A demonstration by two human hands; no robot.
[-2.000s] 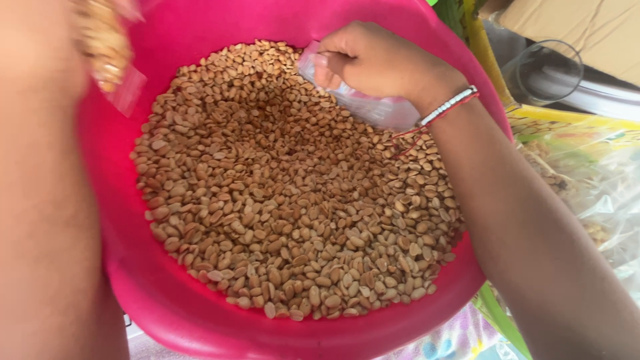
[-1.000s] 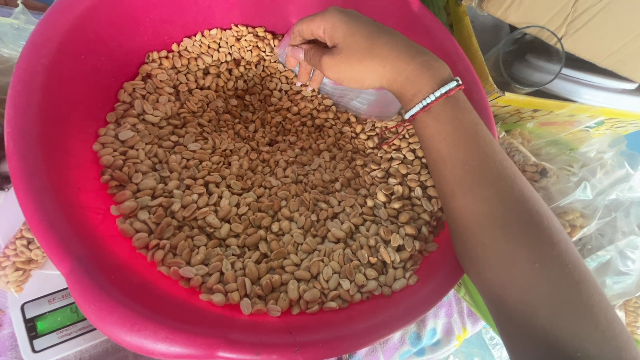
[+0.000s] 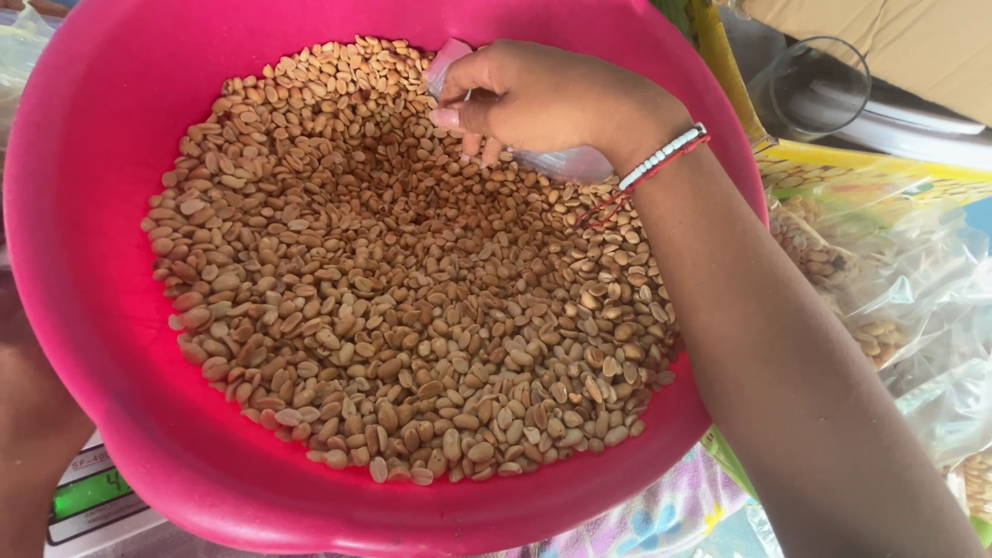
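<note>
A large pink plastic basin (image 3: 85,232) holds a broad heap of shelled peanuts (image 3: 403,310). Over the heap's upper right part, my right hand (image 3: 542,101) grips a translucent plastic scoop or piece of plastic (image 3: 570,163); its exact shape is mostly covered by the hand. Beaded and red string bracelets circle that wrist. At the left edge is my left forearm or hand (image 3: 31,418), cut off by the frame, beside a digital scale (image 3: 101,504) with a green lit display. Whether the left fingers hold anything cannot be seen.
Clear plastic bags with peanuts (image 3: 883,333) lie right of the basin. A round clear glass or jar (image 3: 820,87) and a cardboard box (image 3: 899,46) are at the upper right. A colourful spotted cloth (image 3: 659,511) shows below the basin.
My left hand held a bag of peanuts above the basin's left side two seconds ago; now the left arm is low at the left edge by the scale. My right hand keeps its grip.
</note>
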